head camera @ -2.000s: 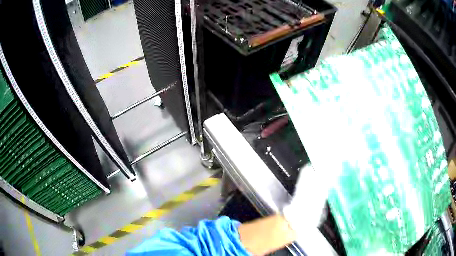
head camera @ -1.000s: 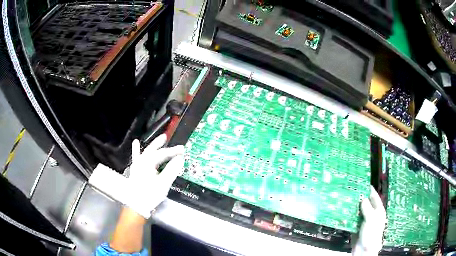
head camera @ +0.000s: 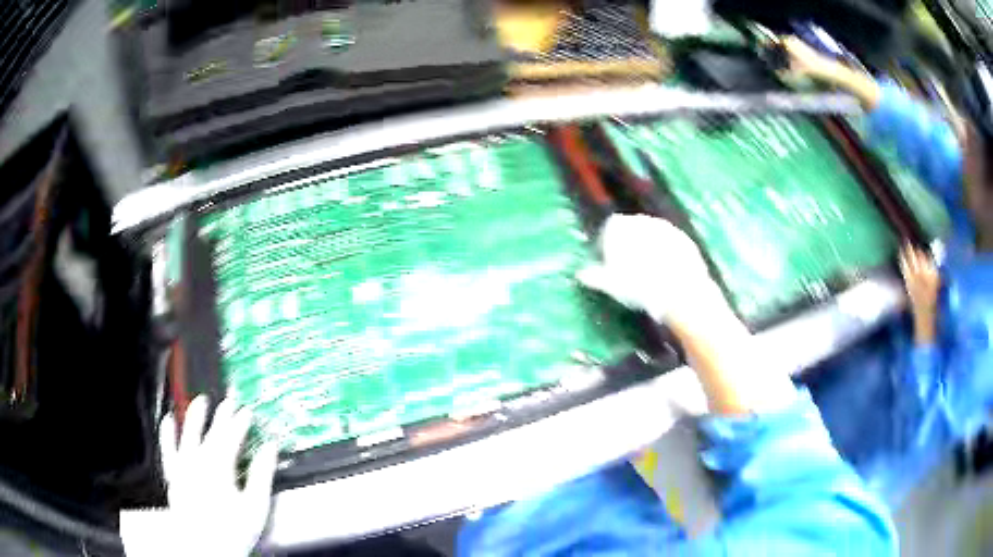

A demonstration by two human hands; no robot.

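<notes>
The large green board (head camera: 403, 294) lies in its black carrier (head camera: 199, 316) on the conveyor; the picture is motion-blurred. My left hand (head camera: 216, 468), in a white glove, is at the carrier's near left corner, fingers spread, with nothing seen in it. My right hand (head camera: 653, 267), in a white glove, is over the board's right edge and the carrier's side bar. Its fingertips are blurred, and I cannot tell whether they grip the edge or only touch it.
A second green board (head camera: 762, 207) in a carrier is to the right. Behind the rail are a black foam tray (head camera: 316, 65) and a tan box (head camera: 588, 74) of dark parts. A black tote (head camera: 76, 326) is at the left. Another person's blue sleeve (head camera: 920, 136) and hands are at the right.
The view has swung right. My right hand has moved from the board's near right corner to farther up its right edge. My left hand remains near the left corner, fingers now spread.
</notes>
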